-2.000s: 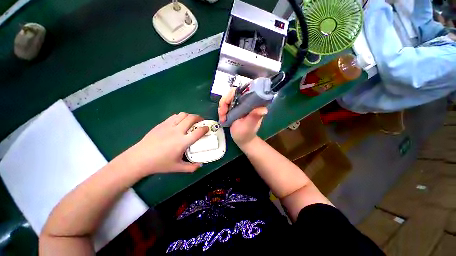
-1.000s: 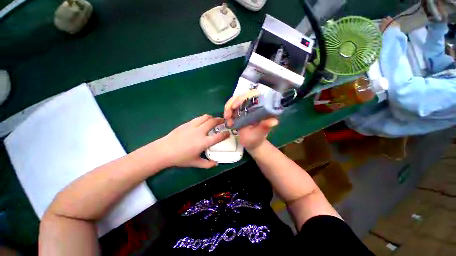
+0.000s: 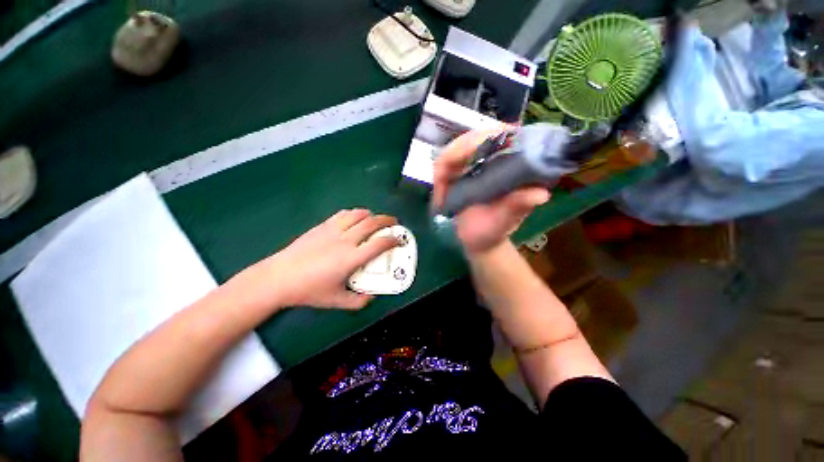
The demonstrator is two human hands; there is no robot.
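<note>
A cream plug-in housing (image 3: 388, 267) lies on the green bench in front of me, with round metal parts showing on its upper face. My left hand (image 3: 336, 256) holds it from its left side, fingers over its top edge. My right hand (image 3: 483, 194) grips a grey electric screwdriver (image 3: 506, 171), blurred by motion, up and to the right of the housing. The driver's tip is apart from the housing. A silver-white screw feeder (image 3: 435, 131) with a dark open top stands just behind the driver.
A white sheet (image 3: 126, 280) lies under my left forearm. Beyond a pale rail (image 3: 271, 140), several cream housings (image 3: 145, 43) lie on the dark green belt. A green fan (image 3: 603, 68) stands behind the feeder. A person in light blue sleeves (image 3: 741, 117) sits at the right.
My right hand and the screwdriver have lifted off the housing and moved up and right, towards the feeder. The housing has turned under my left hand.
</note>
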